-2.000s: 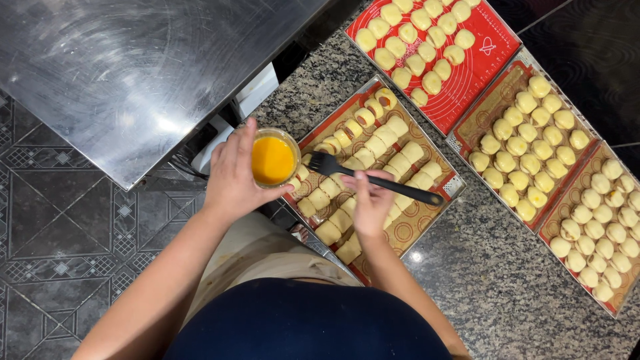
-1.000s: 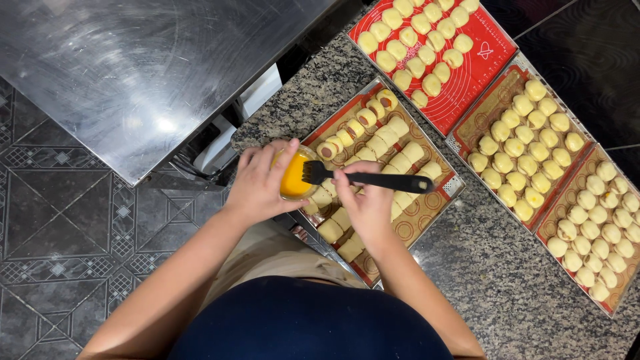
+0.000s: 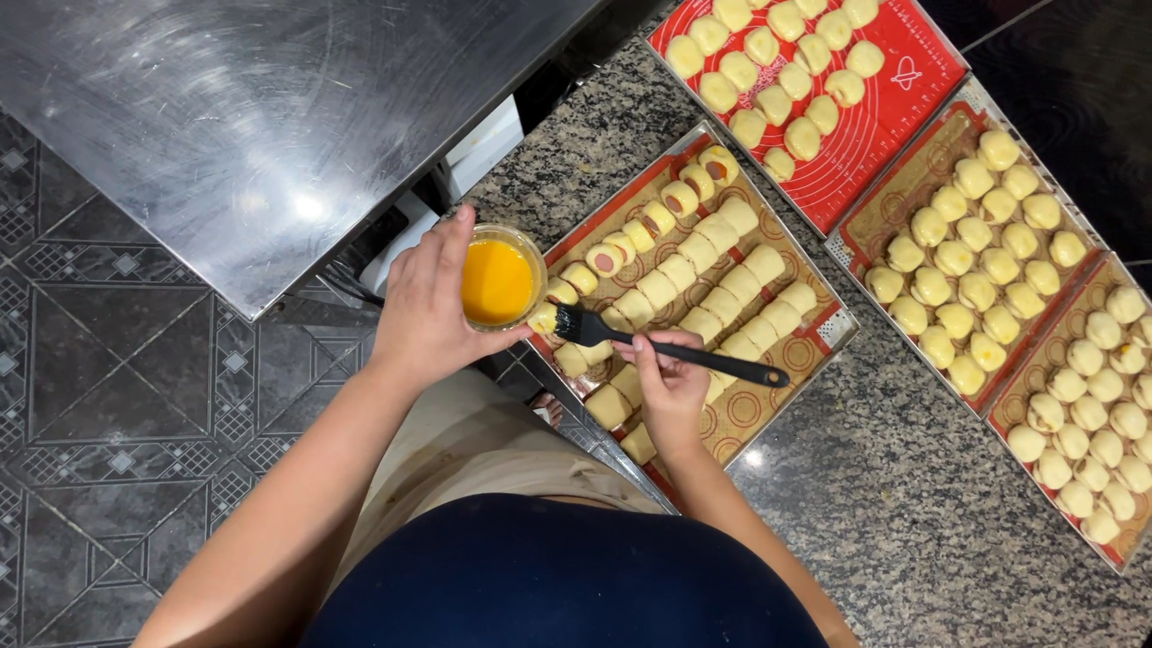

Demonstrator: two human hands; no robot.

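My left hand [image 3: 427,310] grips a small clear cup of yellow-orange liquid [image 3: 497,281], held beside the near left corner of a baking tray. In my right hand [image 3: 670,382] is a black pastry brush [image 3: 711,358]; its bristles rest at a dough piece [image 3: 544,318] at the end of the far-left row, close to the cup's rim. The tray, lined with a brown and red baking mat [image 3: 765,396], holds several rows of dough pieces. Pieces in the left row look glossy and show sausage-like filling [image 3: 604,260]; the other rows [image 3: 657,287] look paler and matte.
A red mat [image 3: 900,117] with glossy dough pieces lies at the top right. Two more trays of dough pieces [image 3: 975,290] [image 3: 1089,413] stand at the right on the granite counter [image 3: 864,504]. A stainless steel table [image 3: 243,117] is at the upper left, above a tiled floor [image 3: 117,387].
The brush head was over the cup's edge a second ago; it is now out of the cup, at the dough piece beside it. Both hands still hold the same things.
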